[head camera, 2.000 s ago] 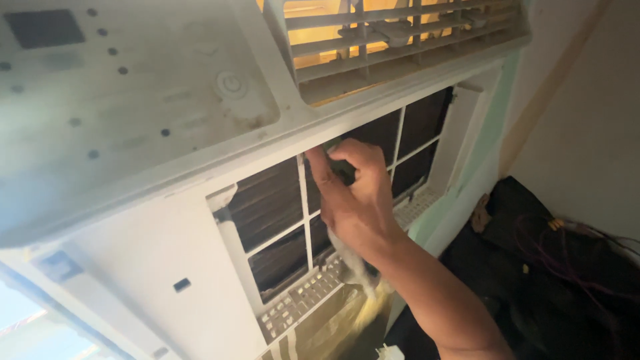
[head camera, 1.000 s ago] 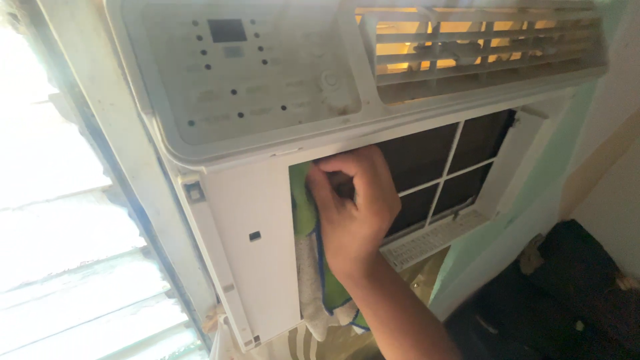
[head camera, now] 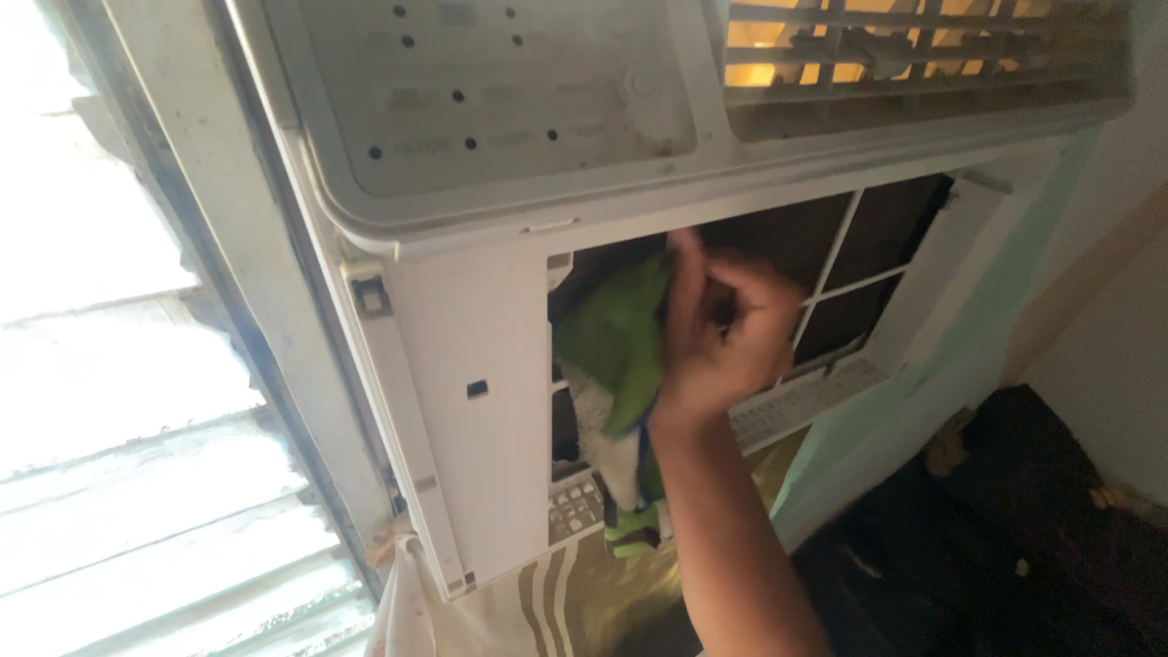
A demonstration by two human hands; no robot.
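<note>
My right hand (head camera: 730,333) is at the opening of a white window air conditioner (head camera: 474,338), its fingers bent and slightly blurred. It grips a green and grey cloth (head camera: 616,338), which hangs down on the left side of the hand and wrist. One fingertip reaches the top edge of the opening. Behind the hand, a white grid (head camera: 835,242) crosses the dark area inside the unit. How the fingers hold the cloth is partly hidden. My left hand is out of view.
Above the opening are the control panel (head camera: 511,100) and a louvred air outlet (head camera: 867,100). Bright window louvres (head camera: 137,411) stand at the left. Below hangs a striped curtain (head camera: 547,602). Dark material (head camera: 949,547) lies at lower right.
A green and grey cloth, not clearly seen two seconds ago, shows at the hand in the later frames. Since one second ago it has moved away from the opening's left edge. The view has shifted.
</note>
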